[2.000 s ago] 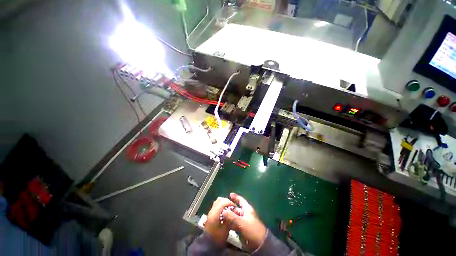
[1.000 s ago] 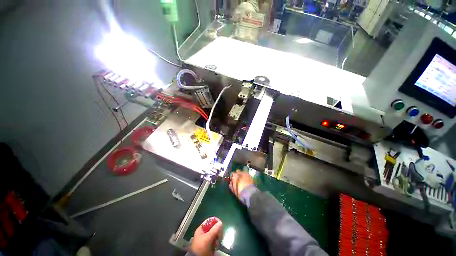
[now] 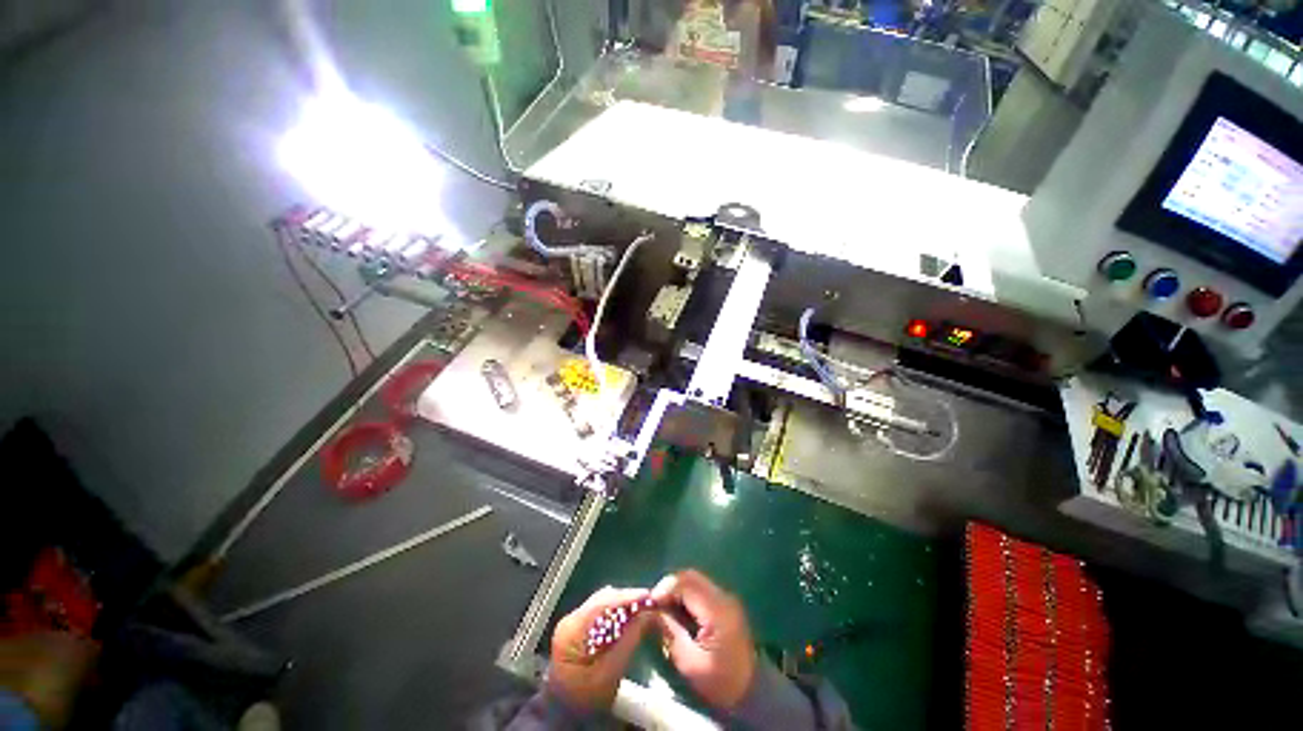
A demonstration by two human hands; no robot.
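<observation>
My left hand (image 3: 583, 646) is closed around a bundle of short red wires (image 3: 617, 624), whose silvery ends face up. My right hand (image 3: 707, 638) is beside it, its fingertips touching the edge of the bundle; whether it pinches a wire is too small to tell. Both hands are over the front edge of the green work mat (image 3: 843, 564). Side cutters (image 3: 817, 650) lie on the mat right of my right hand, partly hidden. A small red piece (image 3: 659, 460) shows at the mat's far left corner by the outfeed.
The parts tray with red rows (image 3: 1032, 628) is at right. The machine (image 3: 857, 307) spans the back, with its transfer arm (image 3: 732, 336) above the mat. The control panel (image 3: 1229, 193) and a tool shelf (image 3: 1193, 464) are at right. Red wire coils (image 3: 365, 457) lie at left. Whitish specks dot the mat.
My right hand has come back from the outfeed corner to my left hand, which still holds the bundle. The transfer parts on the machine have shifted. A hand now shows at the far lower left.
</observation>
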